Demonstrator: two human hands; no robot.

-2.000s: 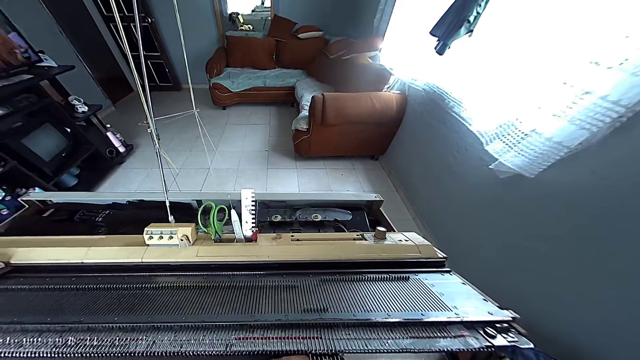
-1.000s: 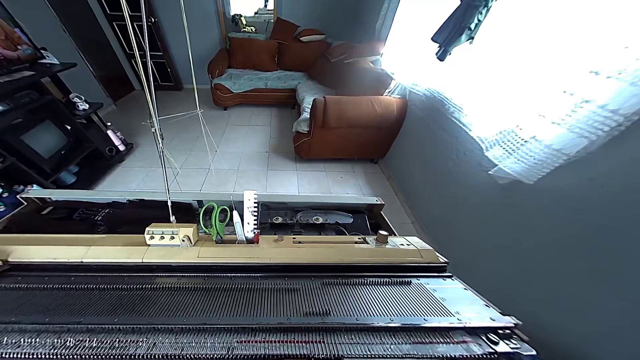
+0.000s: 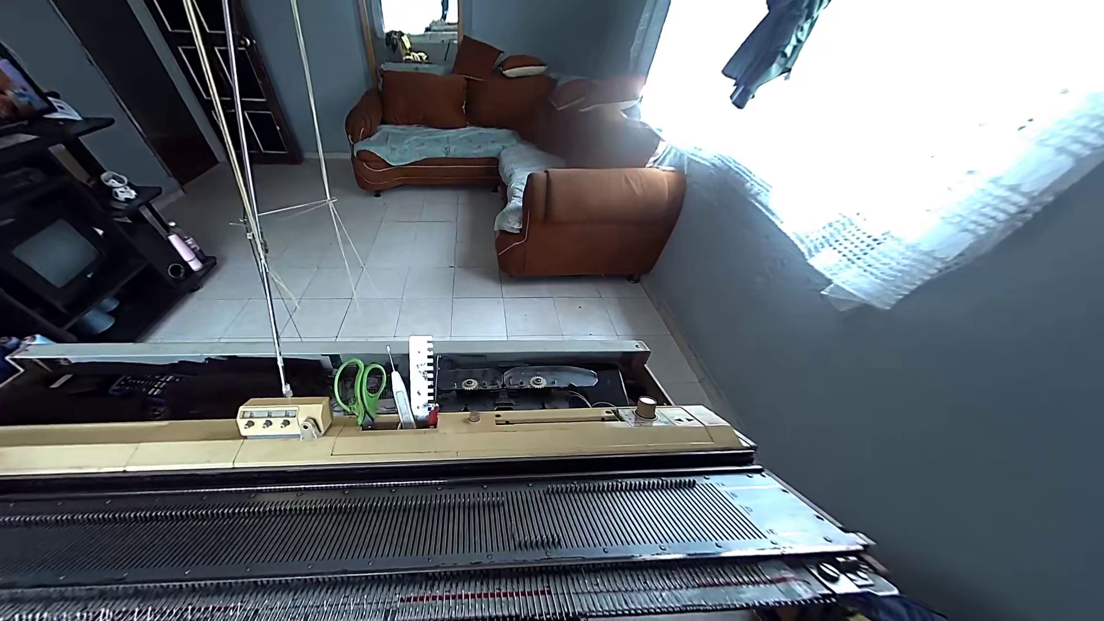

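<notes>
Neither of my hands shows in the head view. A knitting machine fills the lower part, its metal needle bed (image 3: 414,526) running across, with a second row of needles (image 3: 483,595) along the bottom edge. Behind lies the beige machine cover (image 3: 535,442), bearing a row counter (image 3: 280,417) and a round knob (image 3: 645,408). Green-handled scissors (image 3: 360,392), a white-handled tool (image 3: 401,392) and a white toothed needle pusher (image 3: 421,375) stand upright in a slot. The yarn mast (image 3: 263,276) rises near the counter, with pale strands of yarn (image 3: 312,112) beside it.
An open case or tray with a grey rim (image 3: 517,347) lies behind the machine, holding a carriage-like part (image 3: 517,379) and a dark remote control (image 3: 147,385). A brown sofa (image 3: 595,220) stands farther back. A black stand with a television (image 3: 59,252) is at left, a grey wall (image 3: 906,431) at right.
</notes>
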